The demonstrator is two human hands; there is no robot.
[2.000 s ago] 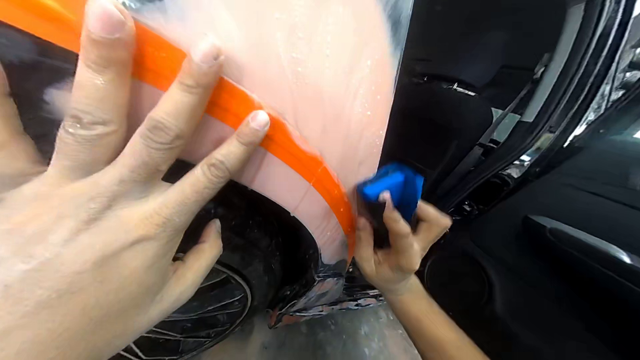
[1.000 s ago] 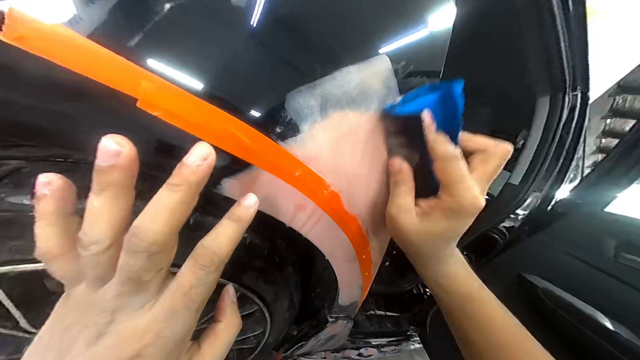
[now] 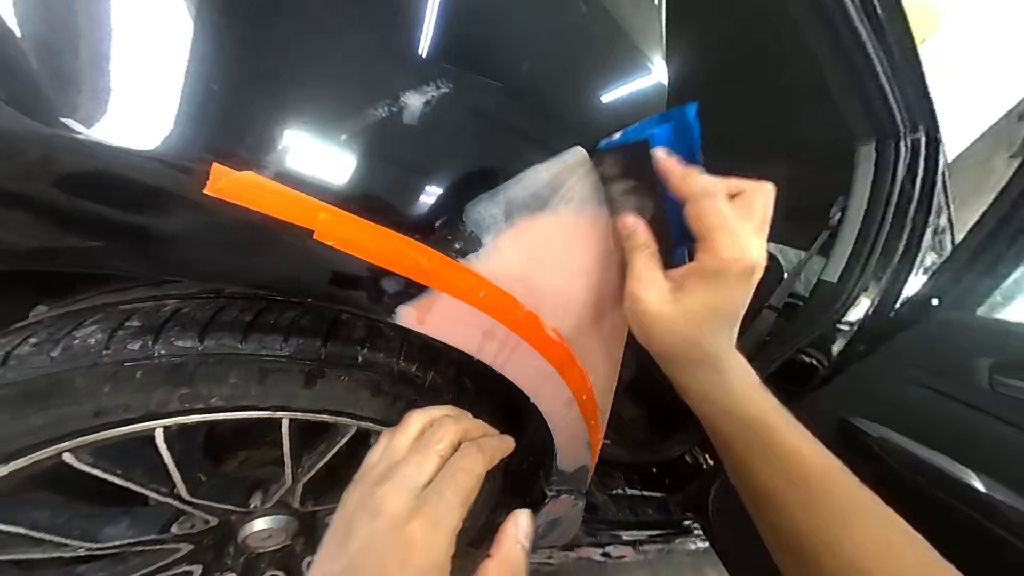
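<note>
My right hand (image 3: pixel 704 256) grips a dark block or sheet with blue wrapping (image 3: pixel 680 144) at the edge of the black car panel (image 3: pixel 512 104); what the dark piece is made of is unclear. To its left lies a patch of pinkish body filler (image 3: pixel 552 256), with a dull whitish zone above it. Orange masking tape (image 3: pixel 448 272) curves across the filler along the wheel arch. My left hand (image 3: pixel 432 488) holds nothing; its fingers are bent close together, the thumb apart, in front of the tyre (image 3: pixel 200 352).
A spoked wheel rim (image 3: pixel 268 532) fills the lower left. Behind my right hand is the dark door opening, and an open car door (image 3: pixel 920 448) stands at the right. Bright lamps reflect in the glossy panel. A pale smear (image 3: pixel 412 100) marks the panel higher up.
My left hand was on the tape and filler two seconds ago; it has come away and down to the front of the wheel. My right hand has moved up the panel's edge. The view has shifted.
</note>
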